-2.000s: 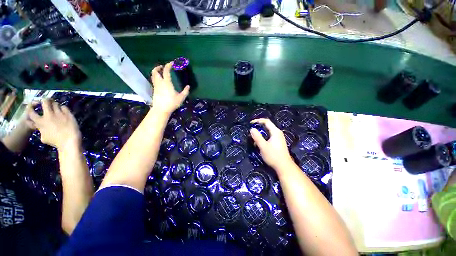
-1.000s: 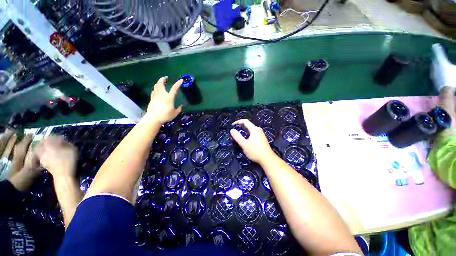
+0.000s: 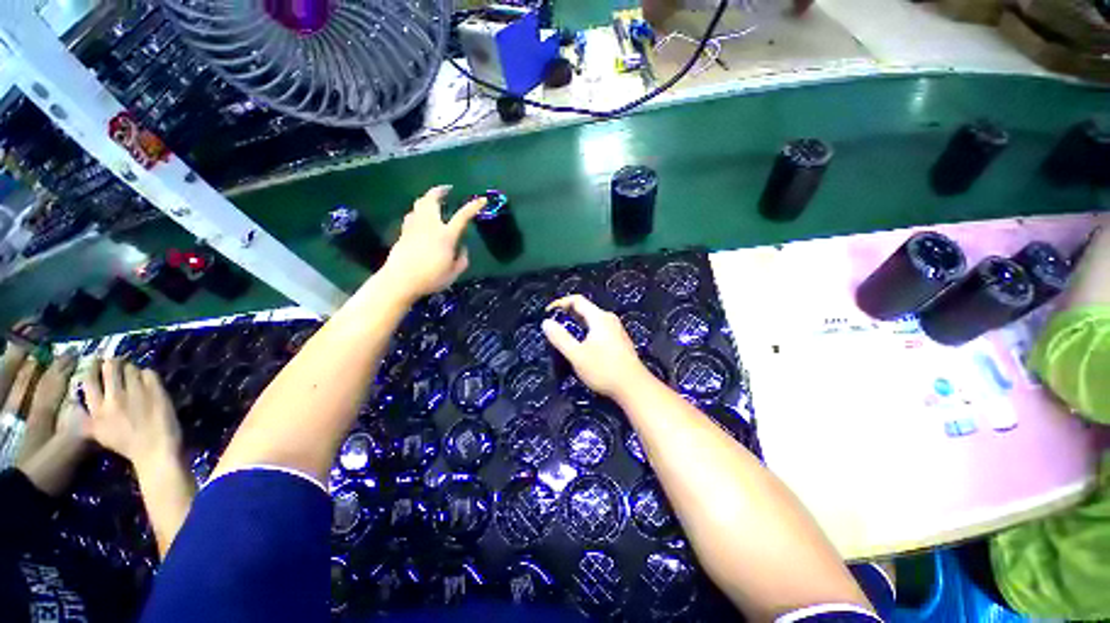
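My left hand is over the near side of the green belt. Its fingers are apart, one fingertip at the glossy top of an upright black cylinder, not closed around it; whether it touches cannot be told. This cylinder's top shows a bluish ring. My right hand is over the black blister tray, thumb and fingers curled around a dark, glossy-topped unit. The hand and the dark tray hide most of that unit.
More black cylinders stand on the belt. Several lie on the pink-white board at right, beside a person's green sleeve. A white slanted bar and a fan are at left. Another person's hands are far left.
The view has shifted left, showing more of the fan. The ring on the cylinder beside my left hand went from purple to blue, now pale bluish. My right hand stays over the tray.
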